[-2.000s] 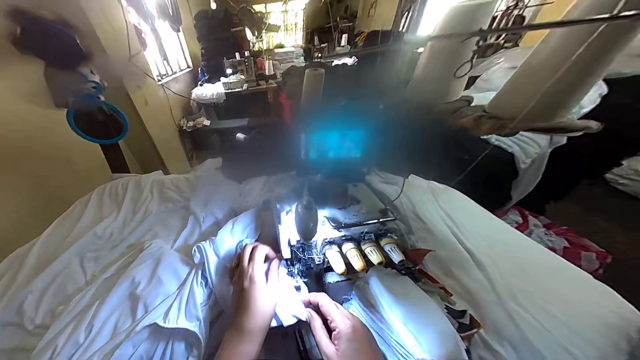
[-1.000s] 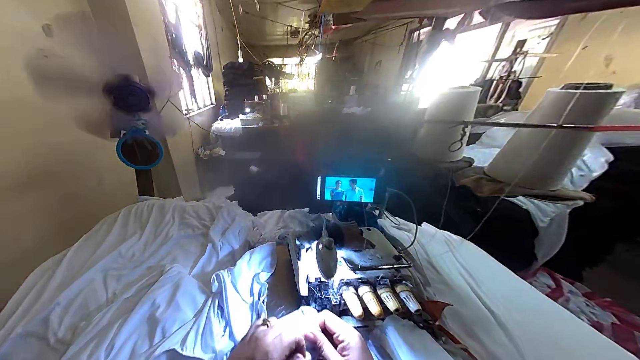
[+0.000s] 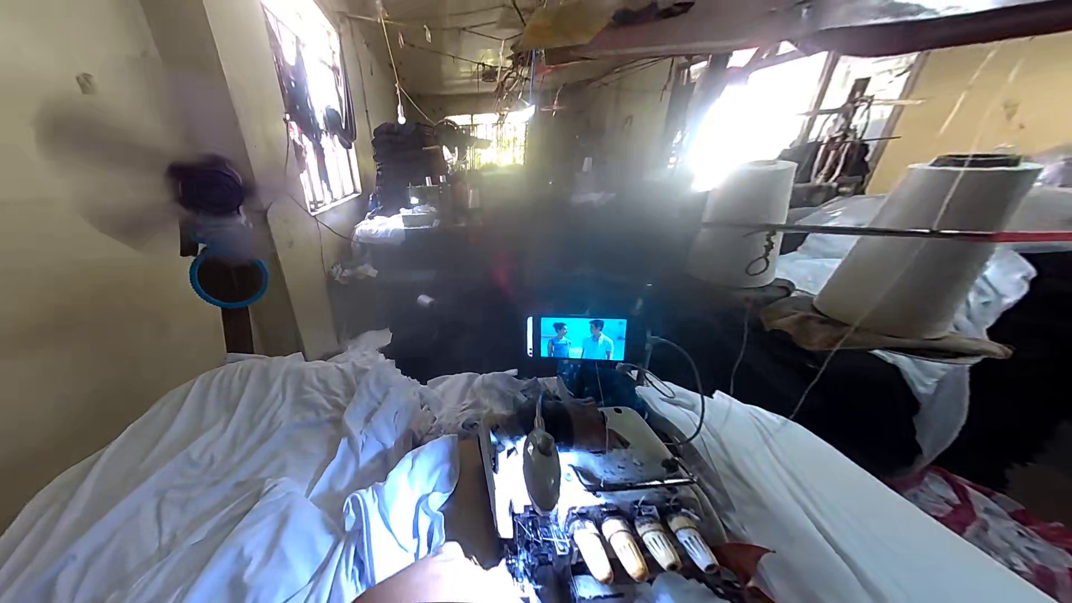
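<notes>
At the bottom edge, left of an overlock sewing machine (image 3: 626,444), part of my left hand (image 3: 444,578) shows, brightly lit; its fingers and anything in them are cut off or washed out. My right hand is out of view. Several tension dials (image 3: 624,548) line the machine's front, beside its threaded needle area (image 3: 536,544). An oval lamp or machine part (image 3: 542,471) stands over the bright plate. White fabric (image 3: 251,477) lies heaped to the left, with one fold (image 3: 402,511) close to the machine. More white fabric (image 3: 804,486) spreads to the right.
A phone (image 3: 578,338) with a lit screen stands behind the machine, a cable (image 3: 699,394) beside it. Large white thread cones (image 3: 930,251) stand at right under a metal rod (image 3: 888,231). A fan (image 3: 209,184) spins at left. Red and white cloth (image 3: 988,511) lies low at right.
Both hands were in view at the machine's front before; now only part of the left shows at the bottom edge. The view has tilted up.
</notes>
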